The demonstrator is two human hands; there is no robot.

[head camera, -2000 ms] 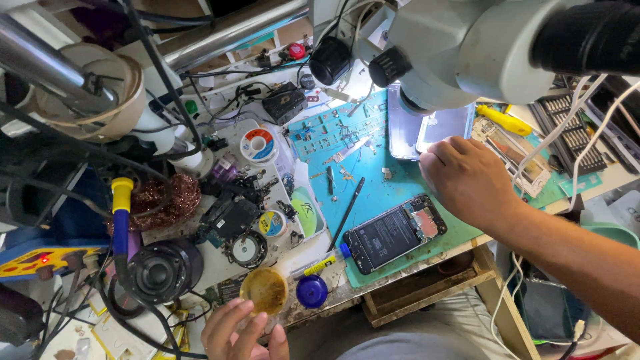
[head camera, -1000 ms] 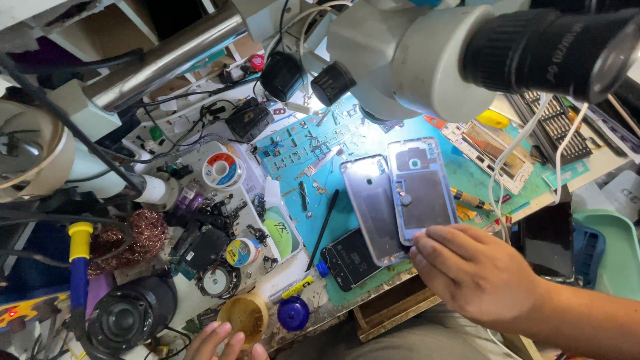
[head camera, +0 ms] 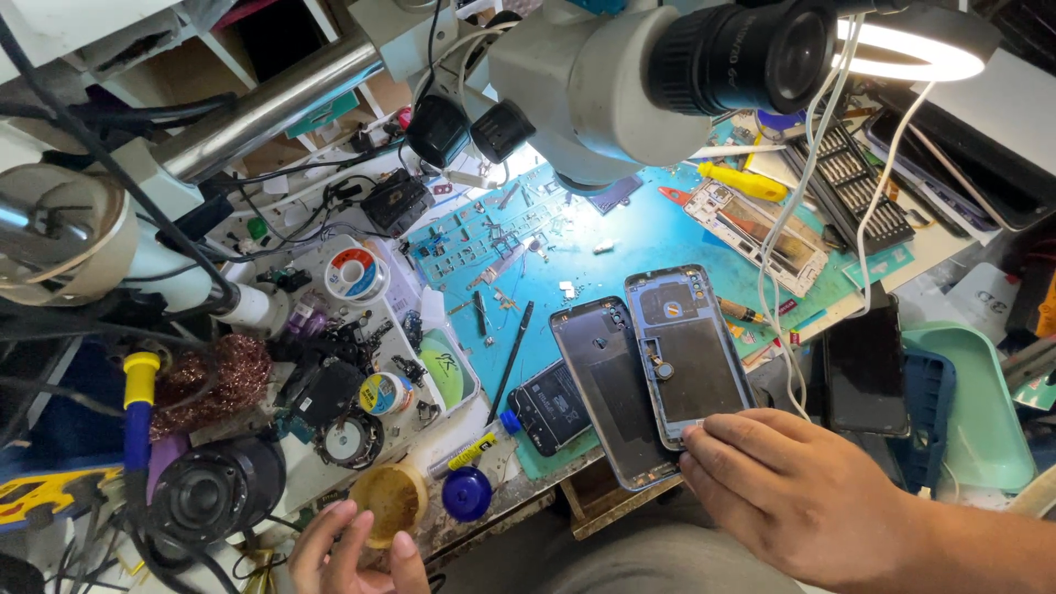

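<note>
My right hand grips the lower end of a phone back housing, whose inner side faces up. A second phone back housing lies beside and partly under it; whether my fingers also hold that one is hidden. Under its left edge sits an opened phone with its battery showing. My left hand is at the bottom left, fingers apart and holding nothing, nearest to a round tub with brown residue. A blue round lid and a yellow-labelled tube are just right of the tub.
A microscope hangs over the blue work mat. Solder spools, copper wool and a soldering iron handle are on the left. A bit set, a phone frame and dangling white cables are on the right.
Two seconds ago my right hand was at a housing farther back, beneath the microscope. The two housings have come nearer and now overlap the opened phone's right part. My left hand remains by the tub.
</note>
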